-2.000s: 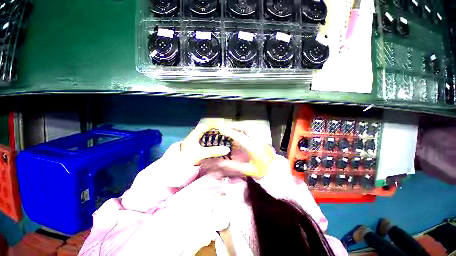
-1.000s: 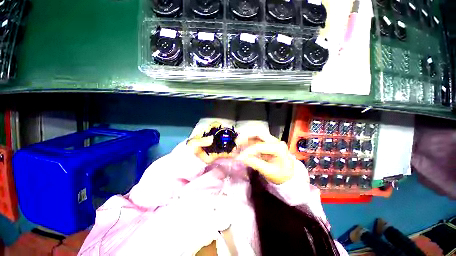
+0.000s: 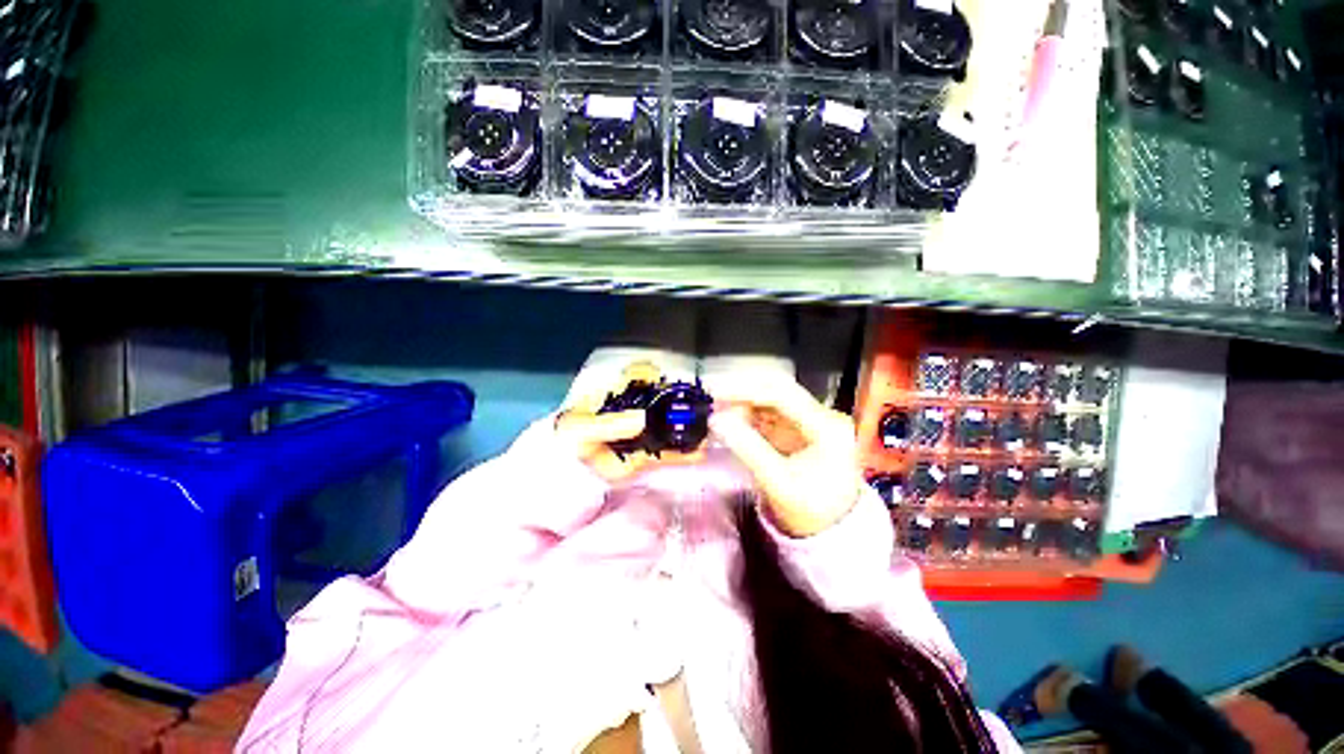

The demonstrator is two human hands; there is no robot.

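A black round lens assembly (image 3: 677,418) with a ribbed side and a blue-violet glint at its centre is above the lap. My left hand (image 3: 602,423) holds it by its left side, with the glinting face turned up and to the right. My right hand (image 3: 789,449) is just right of the part with its fingertips close to the rim. The fingers are washed out by glare, so I cannot tell if they touch the part or hold anything small.
The main blister tray (image 3: 590,224) with black parts lies on the green bench ahead. Right of it are a paper sheet (image 3: 1017,221) with a pink marker (image 3: 1044,71) and a part-filled tray (image 3: 1201,221). A red-orange crate (image 3: 1002,586) bears a lower tray; a blue stool (image 3: 162,545) stands left.
The part has turned from its ribbed side to its glinting face, then shifted slightly right and tilted. My right hand has drawn back from around it, then moved its fingertips near its right edge.
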